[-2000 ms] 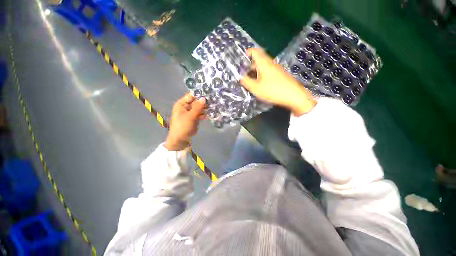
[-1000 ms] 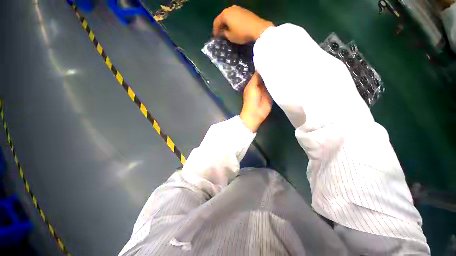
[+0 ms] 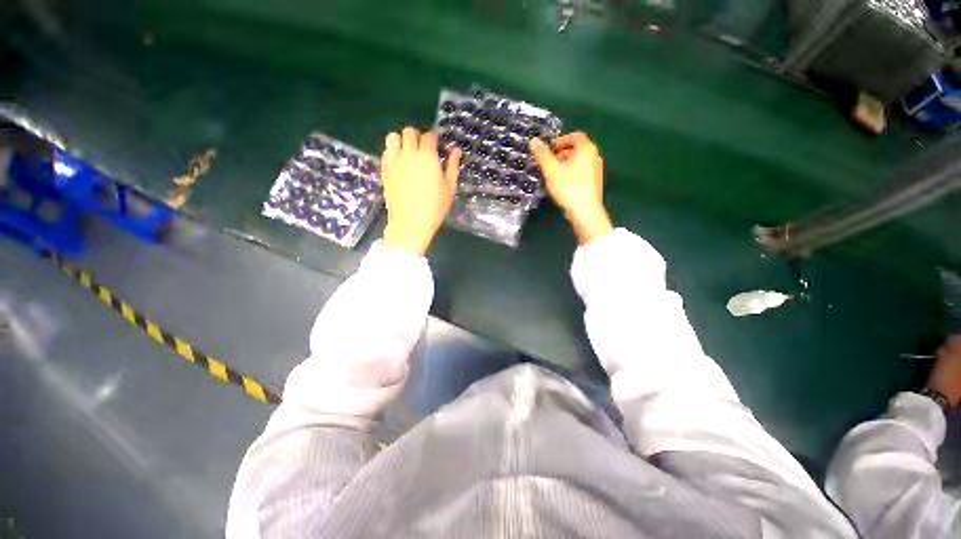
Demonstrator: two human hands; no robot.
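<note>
A clear blister tray (image 3: 490, 147) with rows of round black discs lies on the green bench in front of me. A crinkly clear sheet or tray edge (image 3: 490, 219) sticks out below it. My left hand (image 3: 418, 190) is at the tray's left edge, thumb on the edge. My right hand (image 3: 572, 179) is at its right edge, fingers bent over the rim. Both hands hold the tray from its two sides. A second tray pack (image 3: 327, 190) with discs lies to the left of my left hand.
A white squeeze bottle (image 3: 757, 302) lies on the green bench (image 3: 674, 211) at the right. A metal upright (image 3: 864, 216) stands beyond it. Another person's sleeve (image 3: 890, 453) shows at the lower right. Blue stools or crates (image 3: 90, 200) stand at the left, beside yellow-black floor tape (image 3: 158, 333).
My hands have moved from the left tray pack to the tray on the right. The left pack now lies free on the bench. The view has turned to the right.
</note>
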